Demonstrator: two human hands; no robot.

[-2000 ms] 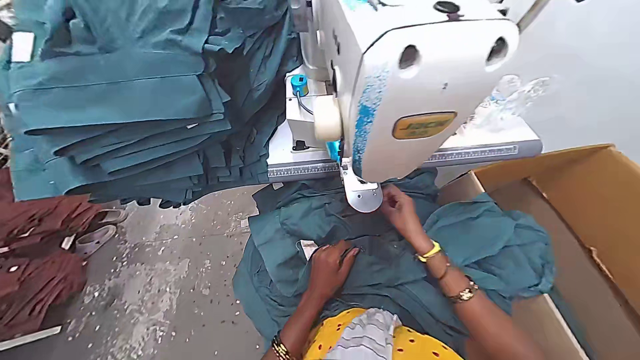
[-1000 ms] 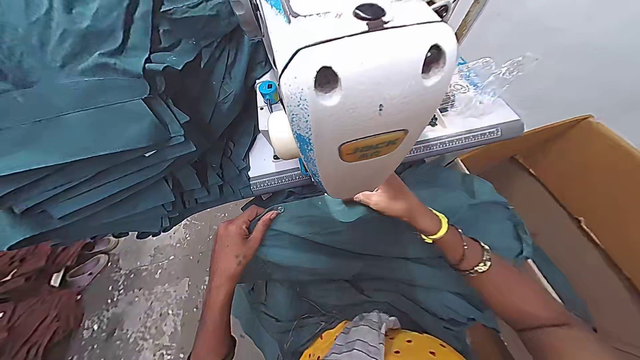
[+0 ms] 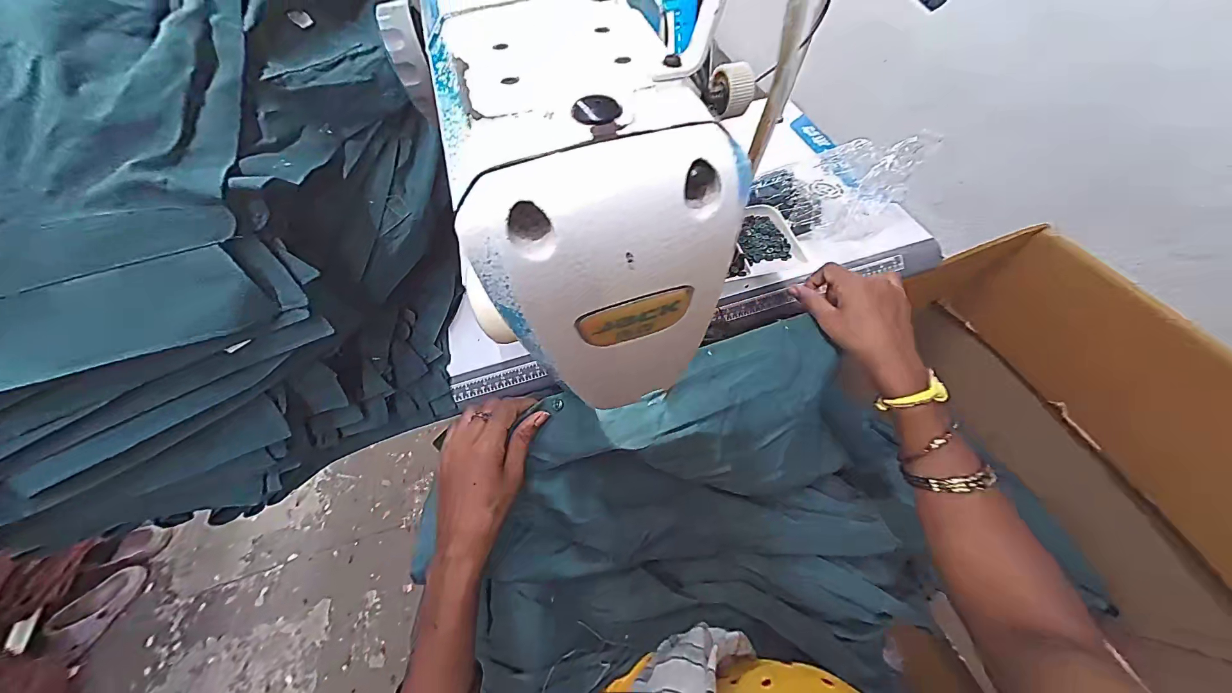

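Under the head of a white Jack sewing machine (image 3: 602,250) lies a teal garment (image 3: 760,385), spread toward my lap. My left hand (image 3: 486,462) pinches the garment's edge left of the machine head, where a small button (image 3: 556,405) shows by my thumb. At the right, my right hand (image 3: 857,313) has its thumb and forefinger together at the machine bed's front edge, by the ruler strip (image 3: 756,306); whether cloth is between them I cannot tell. A tray of small dark buttons (image 3: 765,239) sits on the bed behind the machine head. The needle area is hidden.
A tall stack of teal garments (image 3: 125,308) fills the left side. An open cardboard box (image 3: 1107,356) stands at the right. Clear plastic wrap (image 3: 871,178) lies on the bed near the wall. Sandals (image 3: 96,602) and maroon cloth (image 3: 38,587) are on the floor at lower left.
My right hand has moved right, from beside the machine head to the bed's edge near the button tray. My left hand stays at the cloth's left edge since one second ago. The view has moved closer.
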